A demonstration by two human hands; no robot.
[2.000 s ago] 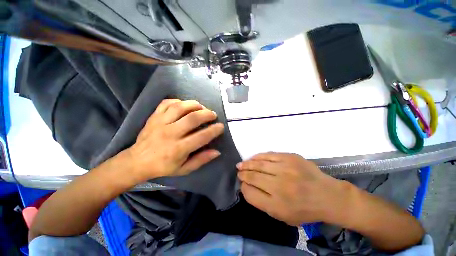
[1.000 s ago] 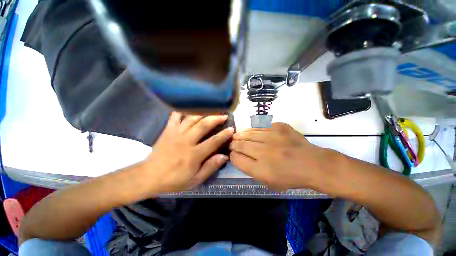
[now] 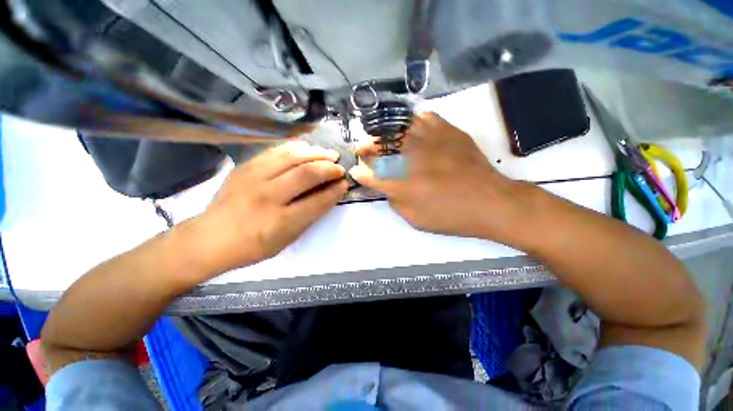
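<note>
A dark grey garment piece (image 3: 161,164) lies on the white table left of the needle area, partly hidden under the machine head. My left hand (image 3: 277,197) presses on its narrow end near the presser foot, fingertips close to the metal parts. My right hand (image 3: 442,177) pinches the cloth edge just right of the left fingertips, partly behind the thread tension assembly (image 3: 387,124). Only a small bit of cloth shows between the fingertips. The sewing machine (image 3: 498,36) covers the top of the view.
A smartphone (image 3: 544,112) lies right of the tension assembly. Scissors with green and yellow handles (image 3: 649,185) lie further right with thin pink and blue tools. A measuring strip (image 3: 362,287) runs along the table's front edge. Blue crates (image 3: 175,361) with grey cloth stand below.
The cloth has moved away from me under the machine head, and its wide end no longer hangs over the front edge. Both hands have moved up to the needle area. The head view has shifted.
</note>
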